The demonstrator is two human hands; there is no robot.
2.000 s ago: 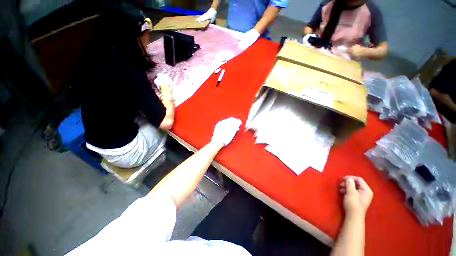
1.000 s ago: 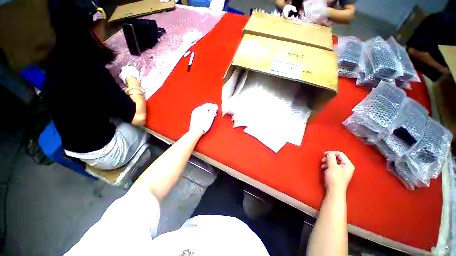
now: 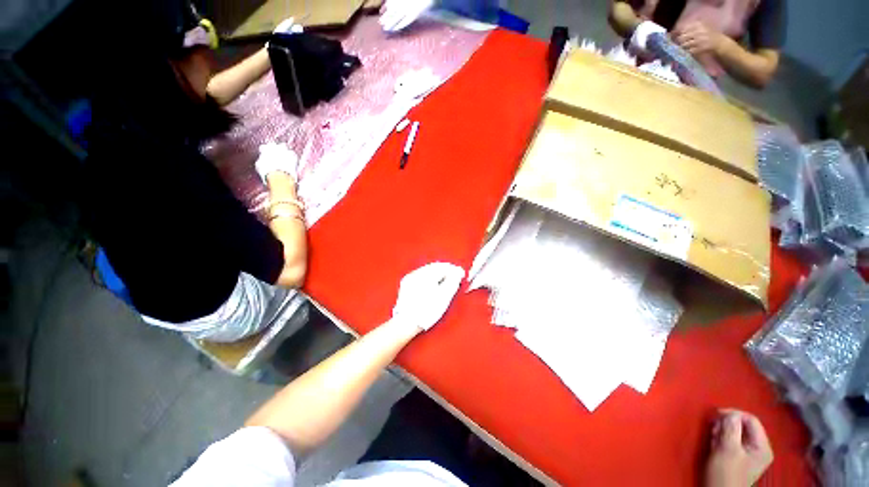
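Observation:
My left hand [image 3: 429, 295], in a white glove, rests on the red surface [image 3: 448, 185] near its front edge, fingers curled, with nothing visible in it. My right hand [image 3: 738, 449], bare, rests loosely closed at the lower right, with nothing visible in it; its wrist is cut off by the lower edge. Between and beyond them, a brown carton [image 3: 634, 157] lies on its side. Empty whitish bubble bags [image 3: 596, 304] fan out of its open end towards me, close to the right of my left hand, not touched by my right hand.
Bagged units [image 3: 824, 328] lie piled at the right. A marker pen [image 3: 409, 146] lies left of the carton. At left, a person in black [image 3: 181, 200] sits by a pinkish bubble sheet [image 3: 357, 124] with a black part [image 3: 307, 74]. Another person's hands [image 3: 700, 40] show behind the carton.
The view has shifted, so the carton looks larger and my right hand sits lower. Both my hands keep their closed poses. The left person's far hand now shows at the black part.

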